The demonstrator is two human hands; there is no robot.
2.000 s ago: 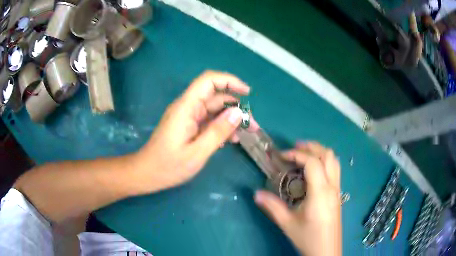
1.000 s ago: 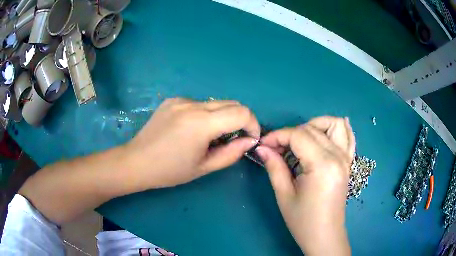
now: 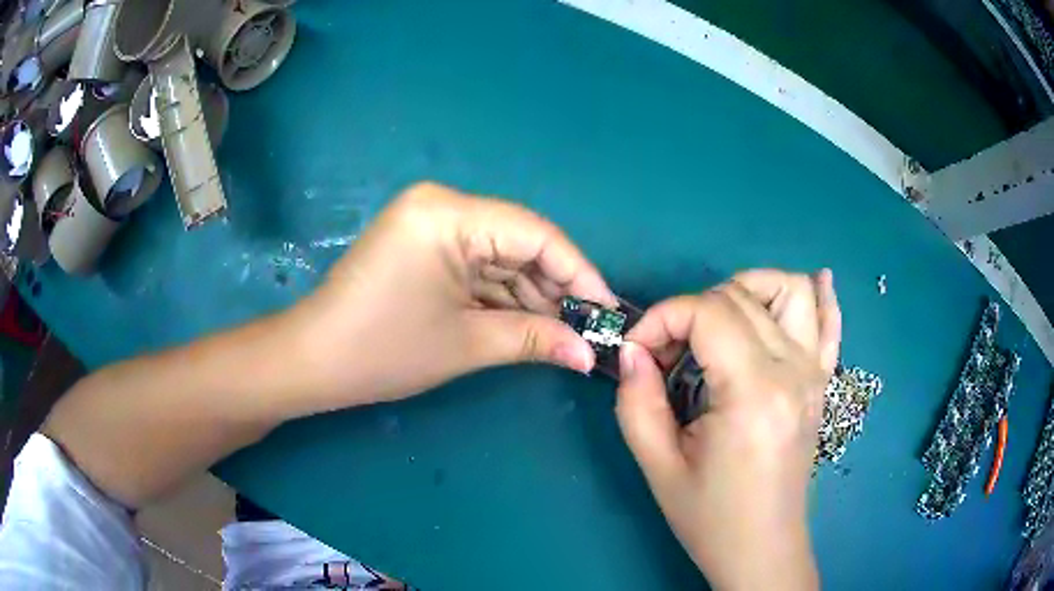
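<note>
A small green circuit board (image 3: pixel 603 320) with a white part along its lower edge is between my hands. My left hand (image 3: pixel 491 294) holds its left end with thumb and fingers. My right hand (image 3: pixel 740 393) pinches at its right edge with thumb and forefinger. A housing half (image 3: pixel 690 387) lies under my right hand, mostly hidden by the fingers; only dark bits of its round end show. I cannot tell if a wire is between the fingertips.
Barrel housings (image 3: pixel 120 159) are heaped at the upper left, one with an open handle (image 3: pixel 185 144). Small loose parts (image 3: pixel 850 410) lie right of my right hand. Board strips (image 3: pixel 973 416) and an orange handle (image 3: pixel 997 456) are at the right. A white edge strip (image 3: pixel 763 87) borders the conveyor.
My right hand has come from the housing's round end to the board at my left fingertips. The board, covered a second ago, shows again. The view has shifted, bringing the loose parts into sight.
</note>
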